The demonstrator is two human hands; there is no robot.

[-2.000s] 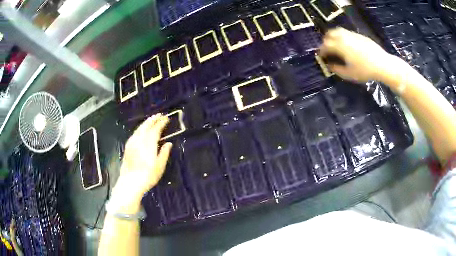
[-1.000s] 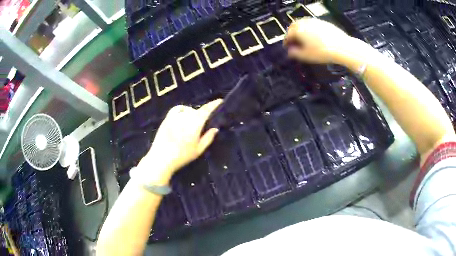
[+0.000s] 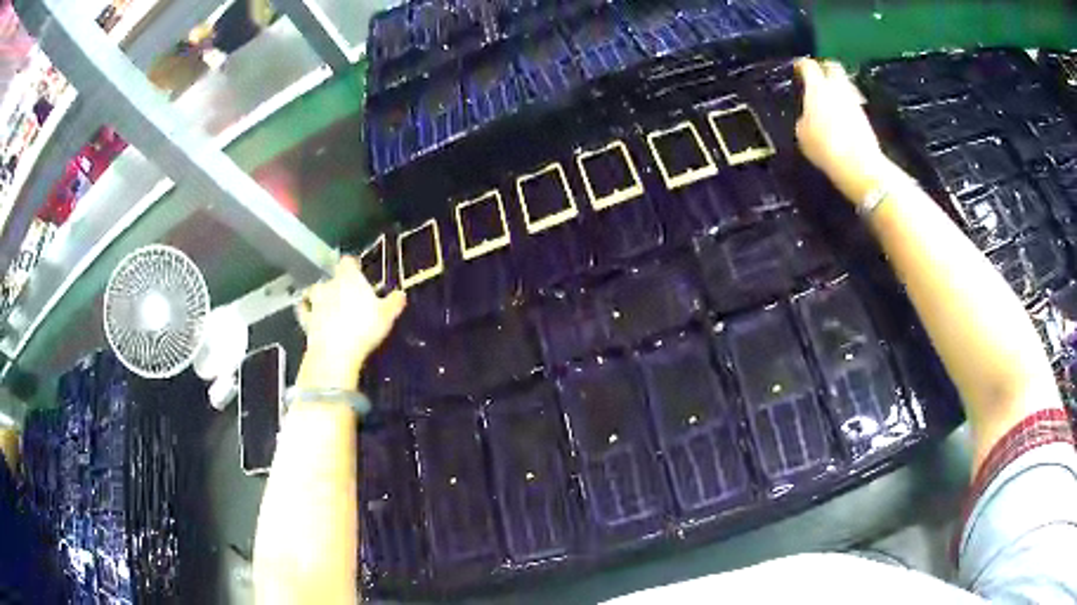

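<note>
A large glossy dark blister tray (image 3: pixel 650 455) lies in front of me. A row of several small framed parts (image 3: pixel 547 199) with pale gold borders stands along its back; the leftmost is partly behind my left hand. The middle and front pockets show no pale borders. My left hand (image 3: pixel 346 321) is at the tray's back left edge, thumb over the edge and fingers outside it. My right hand (image 3: pixel 836 130) is at the back right corner, fingers closed on the edge. The undersides of both grips are hidden.
A tray stack (image 3: pixel 496 89) stands behind the working tray, another (image 3: pixel 992 177) at right and one (image 3: pixel 77 473) at far left. A white desk fan (image 3: pixel 156 311) and a white-edged phone (image 3: pixel 261 408) are on the left. A grey metal bar (image 3: pixel 177 136) crosses the upper left.
Both hands have moved from over the pockets to the tray's back corners. The sideways framed parts and the right end ones of the back row are gone. The dark piece by my left hand is gone too.
</note>
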